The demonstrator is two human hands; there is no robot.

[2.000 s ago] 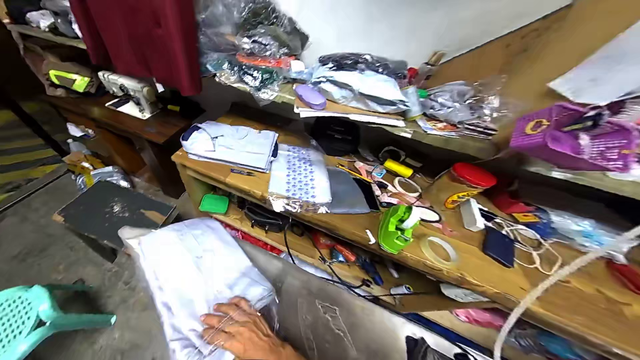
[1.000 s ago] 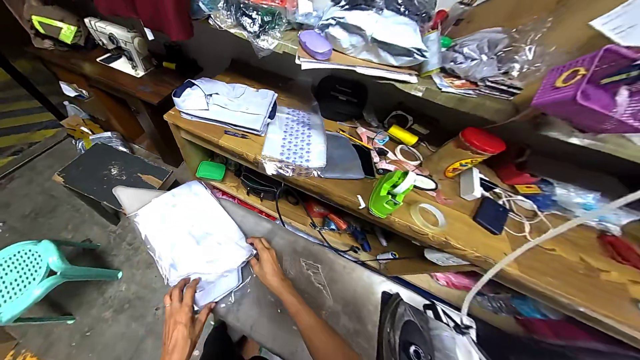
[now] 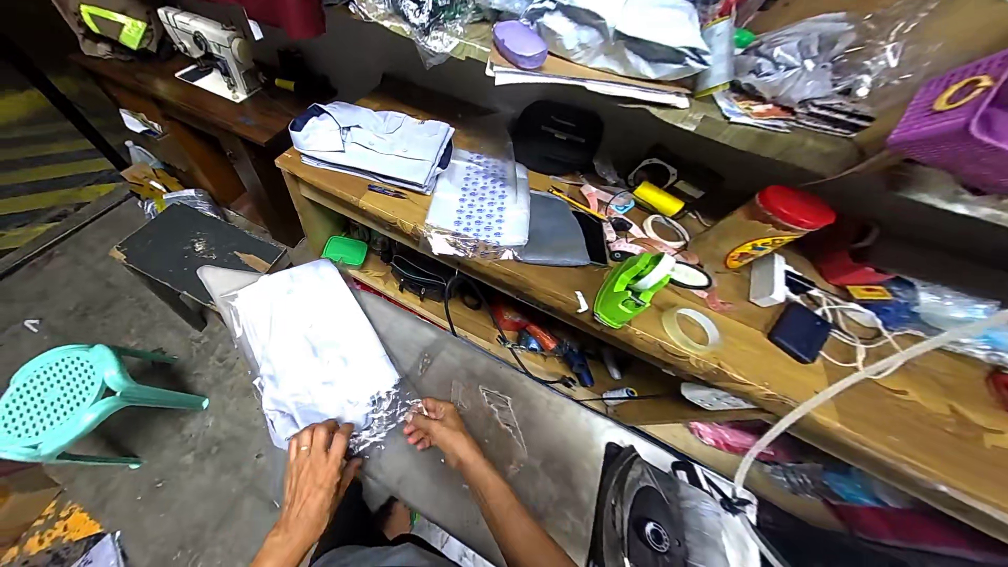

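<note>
A folded white garment in a clear plastic bag (image 3: 323, 346) lies on the grey ironing board (image 3: 543, 394), near its narrow end. My left hand (image 3: 315, 472) rests on the bag's near edge, fingers on the garment and plastic. Just to its right, my right hand (image 3: 439, 429) pinches the crinkled loose plastic of the bag's open-looking end between thumb and fingers. Beyond, on the wooden bench (image 3: 504, 276), are a stack of folded light-blue shirts (image 3: 374, 146) and printed plastic bags (image 3: 482, 201).
On the bench stand a green tape dispenser (image 3: 630, 291), a tape roll (image 3: 691, 329) and a red-lidded jar (image 3: 776, 224). An iron (image 3: 650, 520) is at the board's near right. A hose (image 3: 858, 378) crosses the right side. A turquoise plastic stool (image 3: 87, 402) stands at left.
Two seconds ago only one hand showed on the bagged garment; now both are at its near end. Since one second ago, my right hand has moved from the bag's right side to the loose plastic.
</note>
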